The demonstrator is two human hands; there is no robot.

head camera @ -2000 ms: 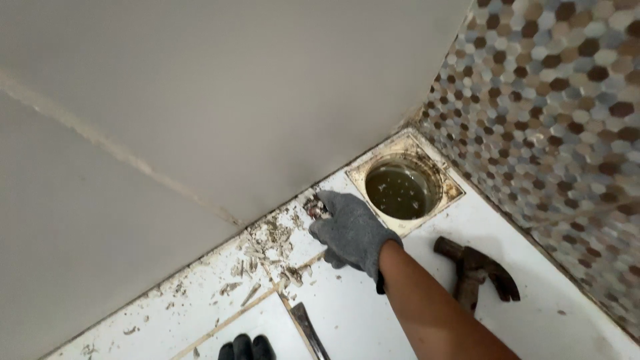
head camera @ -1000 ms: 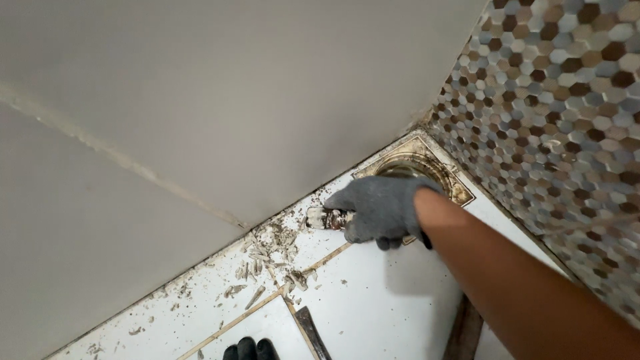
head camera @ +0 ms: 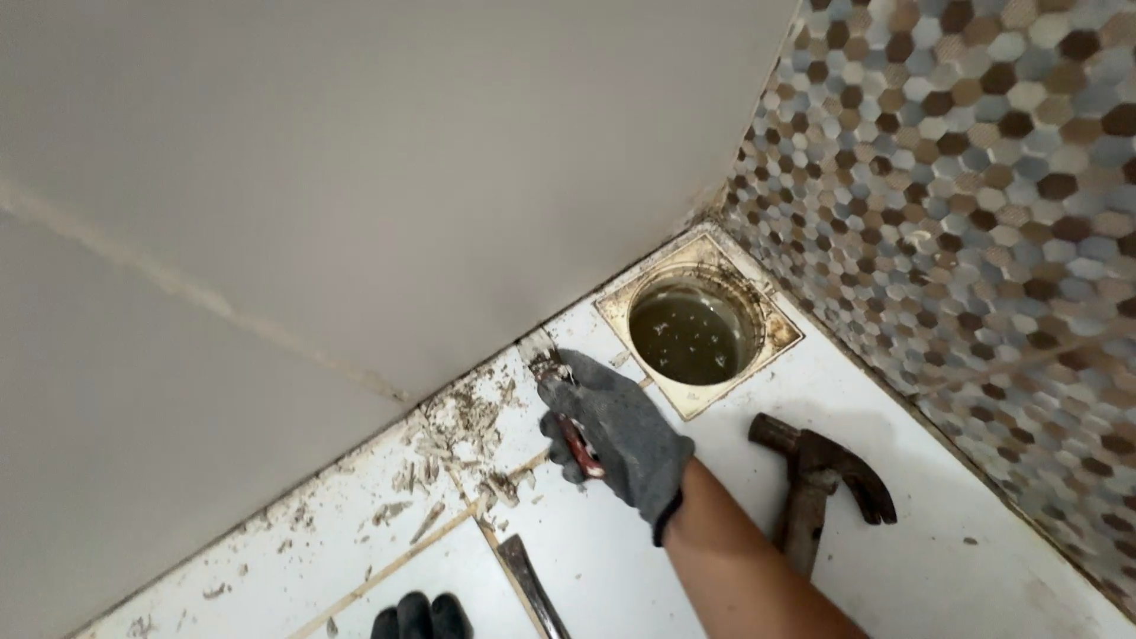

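My right hand (head camera: 621, 426), in a grey glove, grips a paintbrush by its reddish handle (head camera: 581, 448). The pale bristles (head camera: 536, 346) touch the white floor tile where it meets the grey wall. Only the dark-gloved fingertips of my left hand (head camera: 419, 617) show at the bottom edge, resting over the tile; nothing is seen in them. Between the hands lies a flat metal chisel (head camera: 532, 586), its lower end out of view. Loose debris (head camera: 461, 426) is scattered left of the brush.
A square floor drain frame (head camera: 710, 395) with a round opening holding murky water (head camera: 688, 335) sits in the corner. Right of my forearm lies a claw hammer (head camera: 812, 470). A grey wall (head camera: 399, 177) and a hexagon mosaic wall (head camera: 958, 177) border the floor.
My right hand has moved off the drain, where it was a second ago, and is back beside the grey wall with the brush. The drain opening and hammer head are uncovered again.
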